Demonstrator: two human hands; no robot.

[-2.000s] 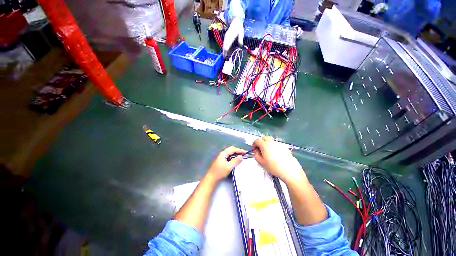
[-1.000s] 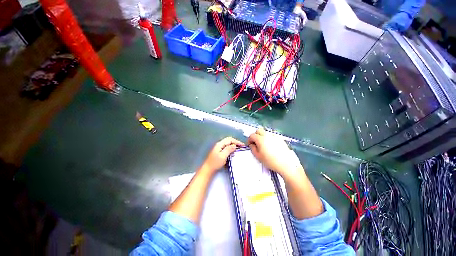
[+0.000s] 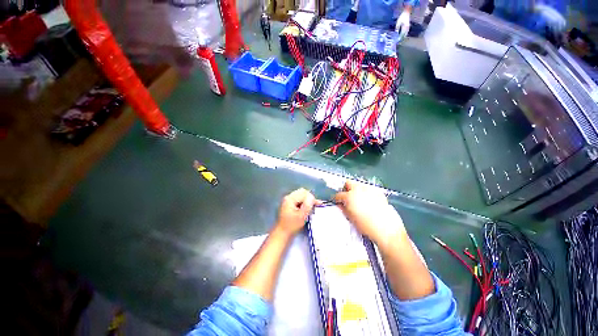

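Observation:
A long narrow housing [image 3: 342, 246] with a white inner face, dark rims and two yellow patches lies lengthwise on a white sheet [image 3: 290, 289]. Red and black leads [image 3: 330, 318] lie at its near end. My left hand [image 3: 296, 209] pinches a thin black strip [image 3: 326, 203] at the far end's left corner. My right hand [image 3: 364, 209] is at the far end's right side, its fingertips at the strip's other end. The fingertips are partly hidden, so the exact grip is unclear.
A yellow and black knife [image 3: 206, 173] lies at left. Blue bins [image 3: 264, 77], a red bottle [image 3: 211, 72] and units under tangled leads [image 3: 356, 102] stand across the bench. A large perforated case [image 3: 534, 131] and coiled cables [image 3: 524, 282] are at right. A person's gloved hand [image 3: 403, 23] shows behind.
My left hand has closed in at the far left corner, and a short length of black strip now shows between my hands. The camera view has shifted slightly.

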